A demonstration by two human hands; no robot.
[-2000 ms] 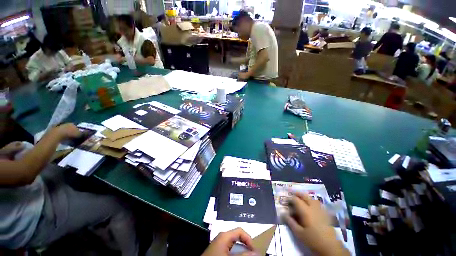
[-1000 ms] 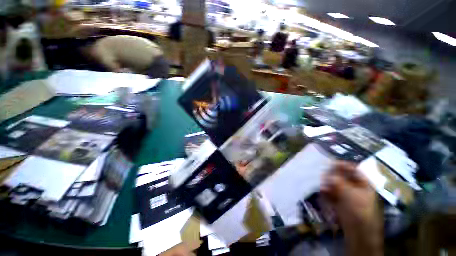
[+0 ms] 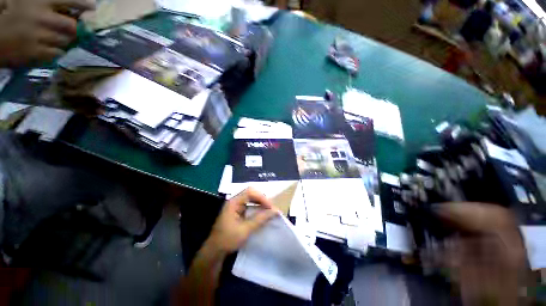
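My left hand (image 3: 239,218) pinches the upper left edge of a white sticker sheet (image 3: 278,257), held low near the lap with one side curled and small dark marks along it. My right hand (image 3: 479,239) is blurred at the lower right, over the edge of the right stack of blanks (image 3: 458,170); its fingers and anything in them cannot be made out. The working pile of box blanks (image 3: 326,155) lies flat in front of me, with black lettered panel, wave rings, device photo and white flaps. A small white square shows on the black panel.
The left stack of blanks (image 3: 161,89) stands at the left. Another person's hand (image 3: 39,30) is at the upper left. A white pack (image 3: 374,113) and a grey-and-red bundle (image 3: 344,57) lie beyond the working pile on the green table (image 3: 293,60).
The view has swung back from the right and tilted down. The blank that was raised and tilted is now not seen lifted. My left hand now shows with the white sheet; my right hand is farther right.
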